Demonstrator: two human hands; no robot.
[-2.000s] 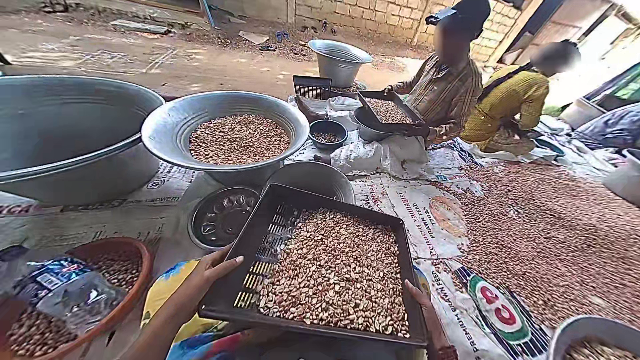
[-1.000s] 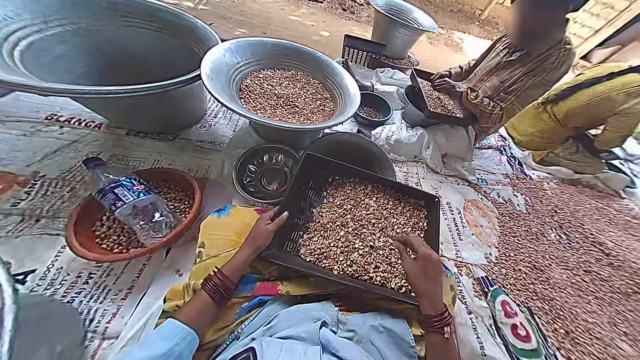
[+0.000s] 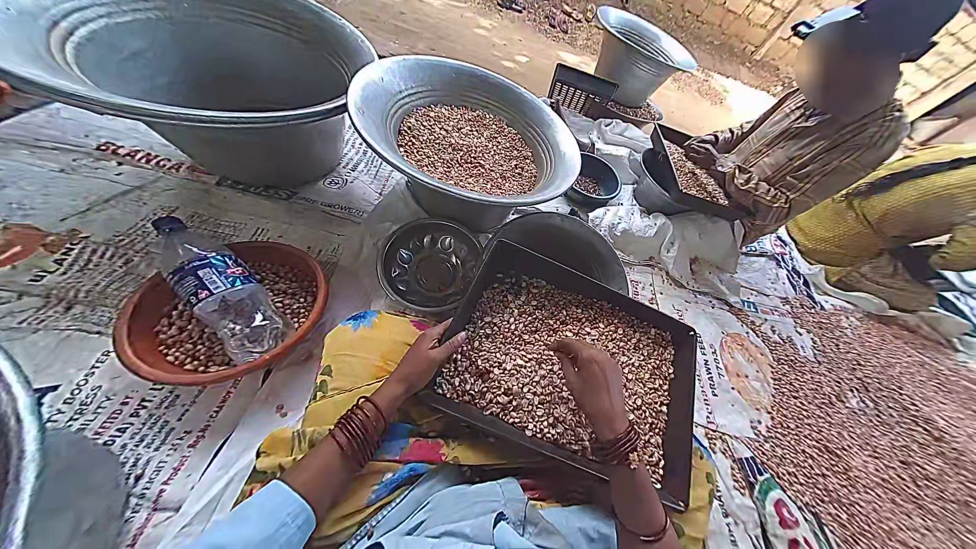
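Note:
A black plastic tray (image 3: pixel 684 427), spread with pale brown nuts or seeds (image 3: pixel 526 358), rests tilted across my lap. My left hand (image 3: pixel 427 357) grips its left edge, thumb over the rim. Over the middle of the nuts is my right hand (image 3: pixel 591 385), fingers bent and bunched at their surface; whether it pinches one is too small to tell. Behind the tray stands a wide-rimmed metal basin (image 3: pixel 374 99) holding more nuts. A dark round basin (image 3: pixel 572 236) is partly hidden by the tray's far corner, beside a round metal dish with hollows (image 3: pixel 431 263).
At left, a clay bowl (image 3: pixel 130 343) of round nuts holds a plastic bottle (image 3: pixel 217 286). A large metal tub (image 3: pixel 252 145) stands behind. Nuts cover the right ground (image 3: pixel 877 427). A person (image 3: pixel 801 160) handles another tray (image 3: pixel 690 175); another person in yellow (image 3: pixel 892 213) bends nearby.
My right hand has left the tray's right edge, where it was two seconds ago, and is now over the nuts. The nuts have spread over the slotted left part of the tray.

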